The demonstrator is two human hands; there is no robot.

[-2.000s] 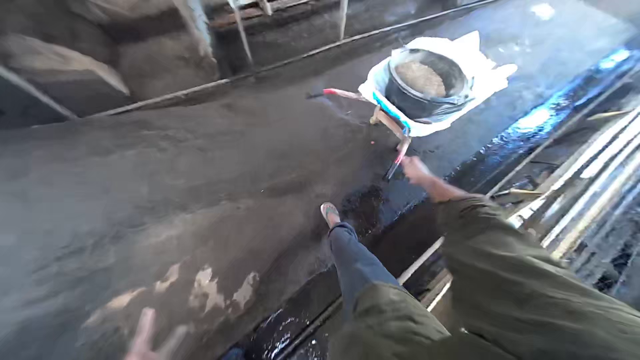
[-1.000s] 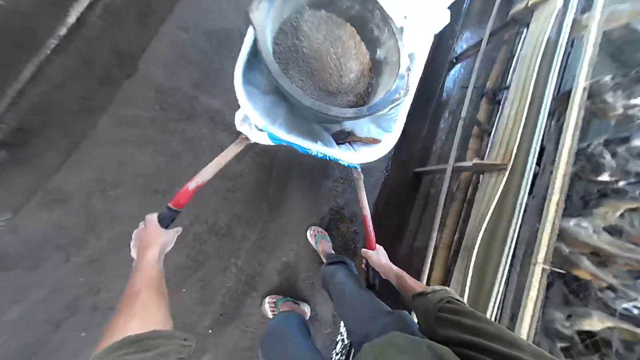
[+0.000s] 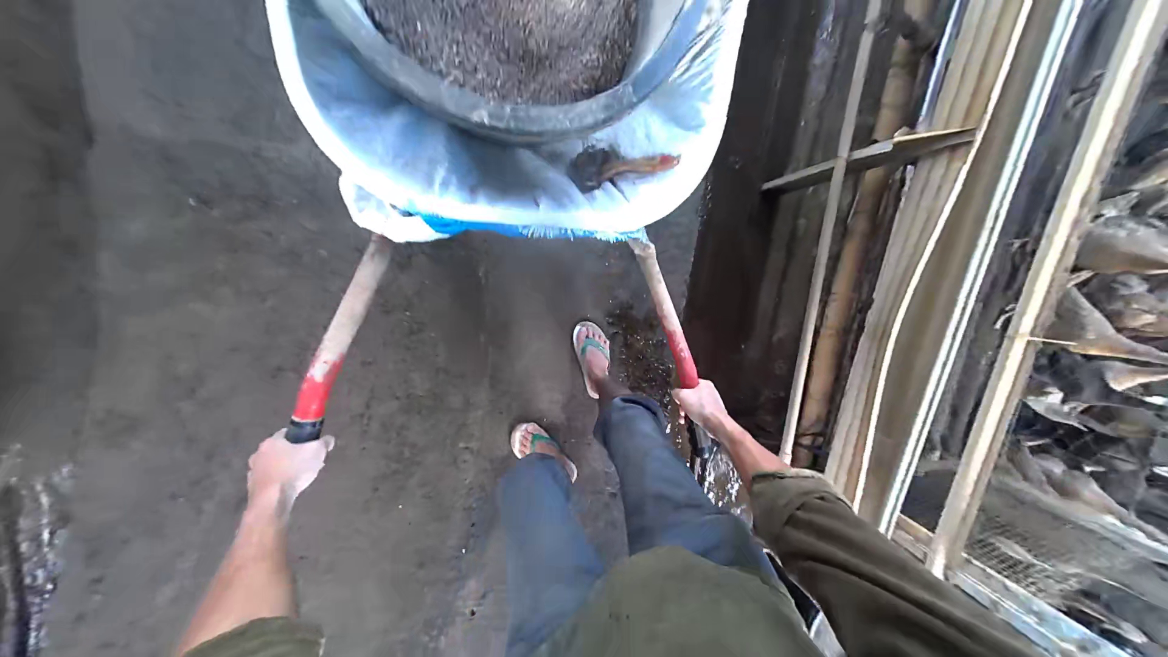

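My left hand (image 3: 285,464) is closed around the dark end of the wheelbarrow's left handle (image 3: 345,319), whose grip is red. Around the red end of the right handle (image 3: 669,315) my right hand (image 3: 703,406) is wrapped. Both handles run up to the wheelbarrow tray, which is lined with a white and blue plastic sheet (image 3: 438,173). A dark round tub (image 3: 511,119) sits in the tray and holds brownish granular material (image 3: 520,46). Beside the tub, on the sheet, lies a small tool with a brownish handle (image 3: 639,165). The wheel is hidden.
Underfoot is a dark concrete floor (image 3: 182,319), wet in patches. Along the right side run a dark channel (image 3: 739,274), a bamboo pole (image 3: 849,301), long pale rails (image 3: 1031,310) and wire mesh (image 3: 1031,557), with several birds (image 3: 1122,246) behind them.
Two seconds ago my left hand was off the wheelbarrow, with its fingers spread; now it grips the left handle. My right hand, at the right handle then, still holds it. The view has turned and come closer.
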